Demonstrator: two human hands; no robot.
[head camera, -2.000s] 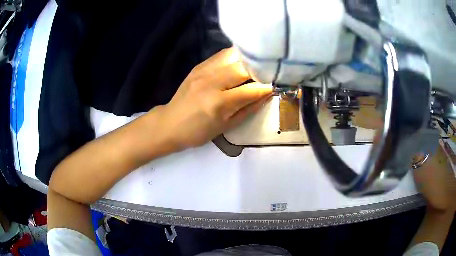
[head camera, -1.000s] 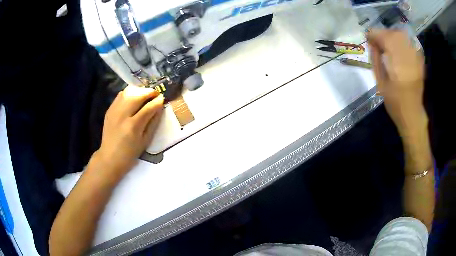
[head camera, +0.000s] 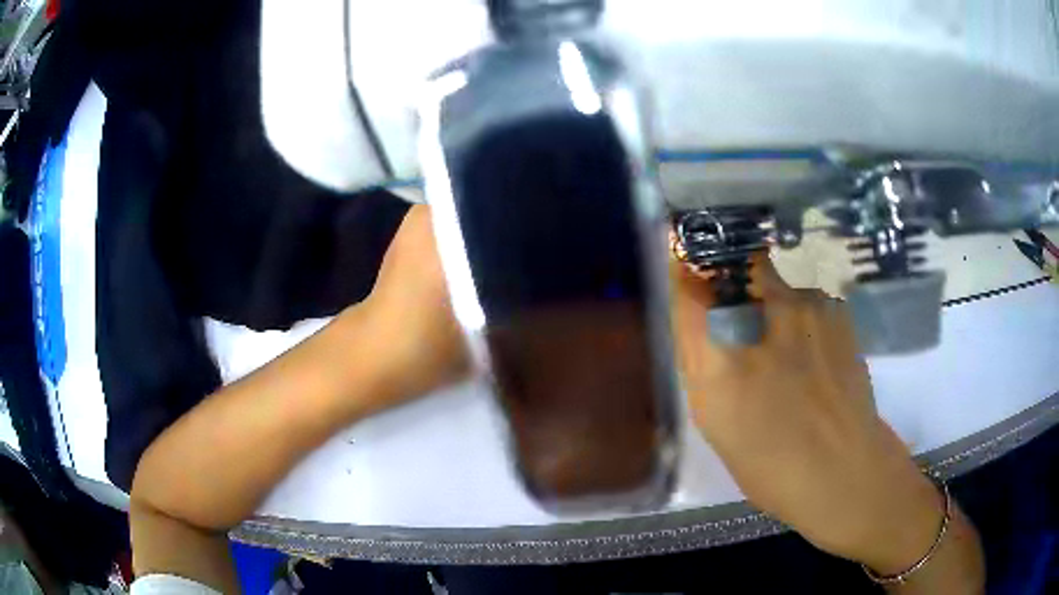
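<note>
The black fabric garment (head camera: 250, 221) lies in a dark mass at the left of the white sewing machine head (head camera: 755, 81). My left hand (head camera: 424, 296) is at the edge of the fabric, its fingers hidden behind a large blurred chrome-edged guard (head camera: 563, 291) close to the camera. My right hand (head camera: 784, 384) is beside the needle area, below the tension assembly (head camera: 888, 244), its fingertips hidden behind metal parts and the guard. The needle and presser foot are hidden, so I cannot tell what either hand holds.
The white tabletop (head camera: 383, 465) has a grey ruled tape (head camera: 383, 543) along its curved front edge. Dark snips (head camera: 1034, 250) show at the far right. A blue bin (head camera: 256, 566) shows in part below the table at left. A blue-striped white table edge (head camera: 52, 267) is at far left.
My right hand has come from the snips at the right of the table to the needle area. The view has turned and moved closer to the machine head. My left hand stays at the fabric.
</note>
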